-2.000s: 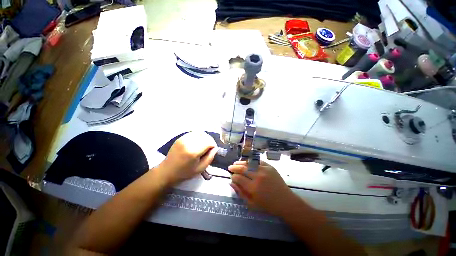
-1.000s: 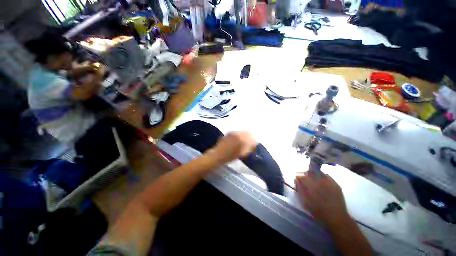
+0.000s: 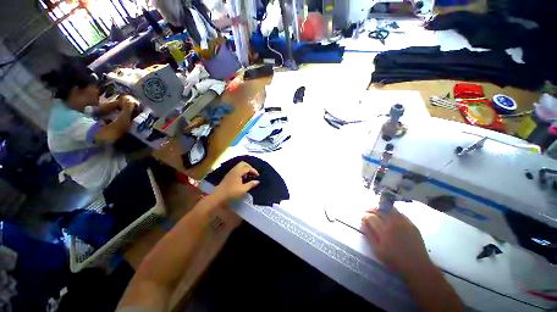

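Observation:
Curved dark panels (image 3: 272, 182) lie at the left part of the sewing table's front edge. My left hand (image 3: 239, 183) is over their left side, its thumb and fingertips closed on dark cloth. My right hand (image 3: 394, 236) rests on the white table below the needle end of the sewing machine (image 3: 440, 177). Its fingertips are near the presser foot area and partly hidden by the machine's metal parts. No cloth shows under them. A stack of pale grey-white curved pieces (image 3: 267, 131) lies behind the dark panels.
Thin curved strips (image 3: 337, 119) lie behind the machine's left end. The table's grey front edge (image 3: 305, 241) runs diagonally. A white basket with dark cloth (image 3: 116, 234) stands at lower left. A person (image 3: 82, 131) sits at another machine at left. A red packet (image 3: 479, 113) lies behind the machine.
The view has swung left, showing the person and basket. My left hand has moved a dark panel from near the needle leftward onto the other dark panels. My right hand has stayed by the machine.

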